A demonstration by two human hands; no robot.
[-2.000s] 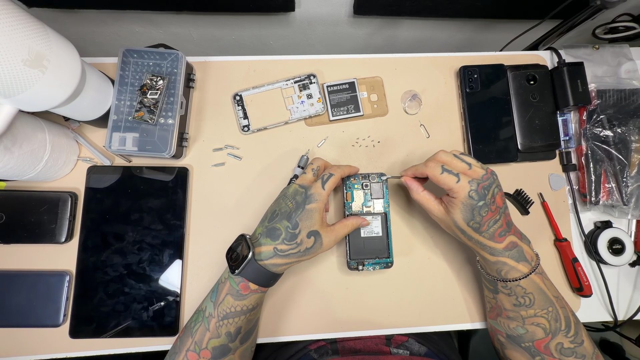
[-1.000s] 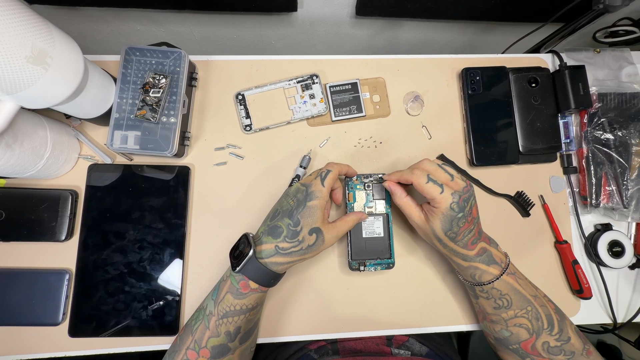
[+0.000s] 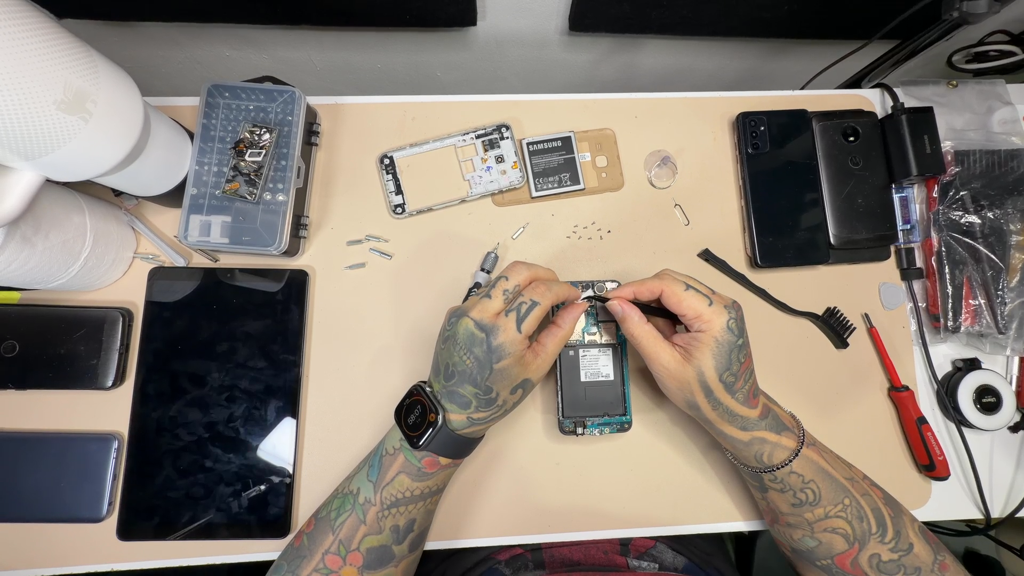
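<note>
An opened smartphone (image 3: 596, 392) lies on the beige mat, its green circuit board and dark battery bay exposed. My left hand (image 3: 500, 344) is at the phone's upper left, thumb and index finger pinched at a small pale part near the top; what exactly they hold is unclear. My right hand (image 3: 688, 344) grips a thin black tool (image 3: 648, 307), probably tweezers, whose tip reaches the same spot. Beyond my hands lie the white phone mid-frame (image 3: 428, 196), a Samsung battery (image 3: 553, 163) and a gold back cover (image 3: 610, 152). A precision screwdriver (image 3: 484, 268) rests beside my left hand.
Several screws (image 3: 588, 231) and driver bits (image 3: 380, 254) lie beyond my hands. On the right are a black brush (image 3: 780, 304), a red screwdriver (image 3: 912, 416) and dark phones (image 3: 784, 192). A tablet (image 3: 212, 400) and a lidded plastic box (image 3: 280, 224) occupy the left.
A thin black tool now shows in my right hand, and its fingers are a little farther from the phone's top. My left fingertips have come up to the top of the board.
</note>
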